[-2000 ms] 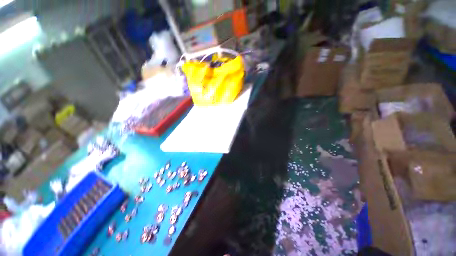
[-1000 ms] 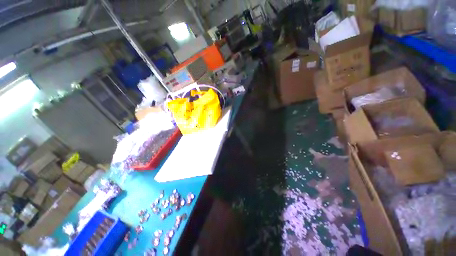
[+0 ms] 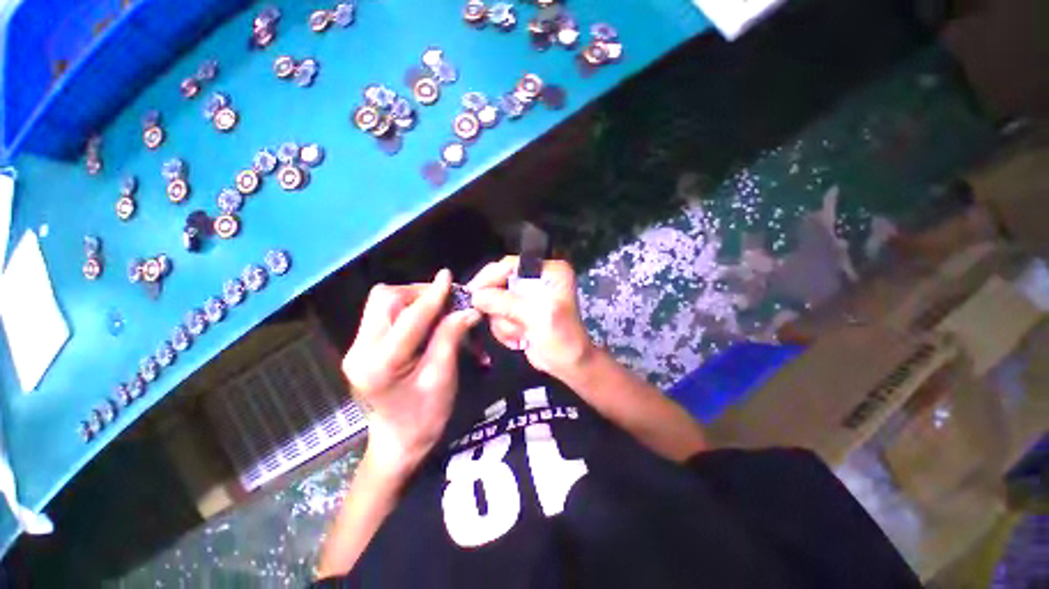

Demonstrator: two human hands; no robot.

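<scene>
My left hand [image 3: 403, 351] and my right hand [image 3: 535, 311] are together above my lap, just off the bench's front edge. Between their fingertips is a small silver disc piece [image 3: 461, 298], partly hidden by the fingers. A slim hand tool [image 3: 533, 251] with a dark flat end stands up out of my right hand; its lower part is hidden in the fist. On the bench, a row of silver disc pieces [image 3: 182, 337] lines the front edge. Copper-ringed discs [image 3: 292, 176] lie in pairs and clusters with silver pieces behind the row.
A blue plastic tray [image 3: 86, 81] is at the upper left of the bench [image 3: 380, 247]. A white card [image 3: 32, 311] lies at the left. A perforated white sheet [image 3: 288, 420] is below the bench. Cardboard [image 3: 851, 391] and a blue item [image 3: 736, 380] are at the right.
The view has swung down from the room to the bench edge and my lap. Both hands, the disc piece and the tool now show. The yellow bag and red tray have left the picture.
</scene>
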